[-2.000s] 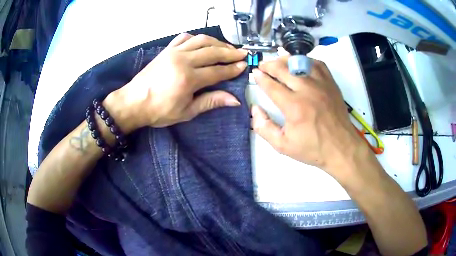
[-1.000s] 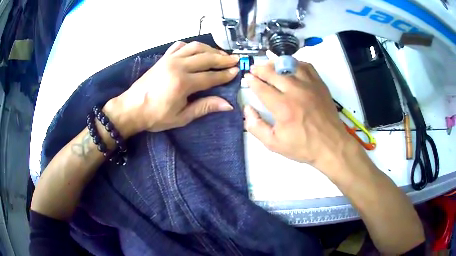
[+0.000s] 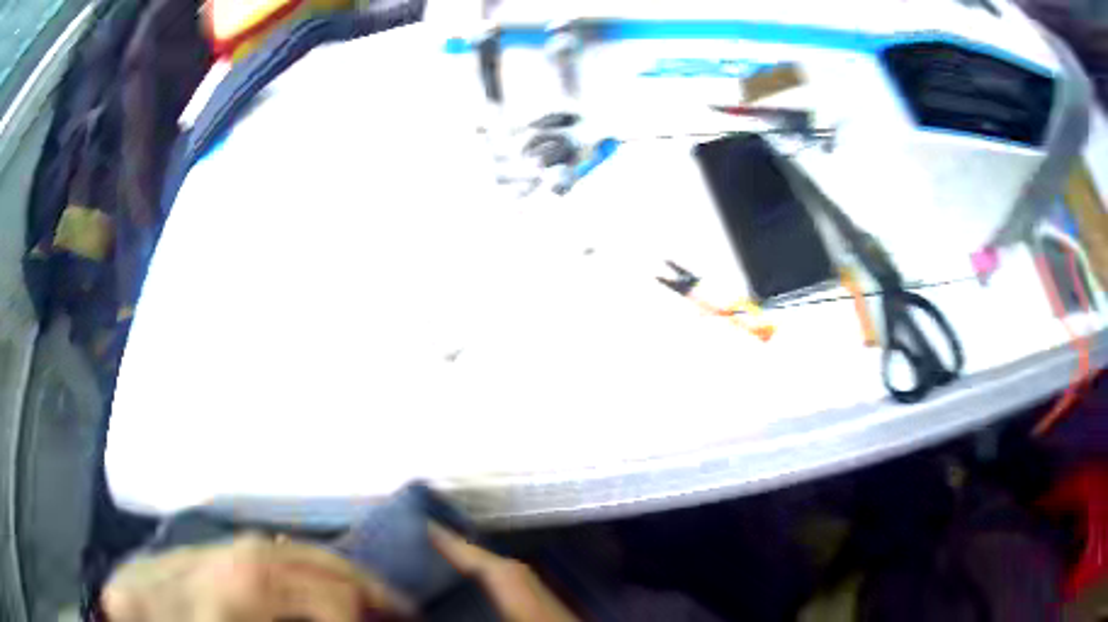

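The picture is blurred. A piece of the dark blue denim garment (image 3: 407, 547) shows at the bottom, at the table's front edge. My left hand (image 3: 249, 583) is at the bottom left, cut off by the picture's edge, beside the denim. My right hand (image 3: 504, 581) is only partly seen at the bottom, against the right side of the denim. The fingers of both hands are too blurred and cut off to show their hold clearly. The white sewing machine head (image 3: 680, 79) stands at the back.
On the white table (image 3: 304, 304) lie a black phone (image 3: 766, 219), black shears (image 3: 917, 340), orange-yellow snips (image 3: 723, 310) and a thin orange-brown stick (image 3: 860, 310). Dark garments with a yellow-tan patch (image 3: 83, 231) hang at the left. A red thing (image 3: 1081, 522) is at the lower right.
The view has shifted and blurred. The garment and both hands have left the needle area and are now at the bottom, at the table's front edge.
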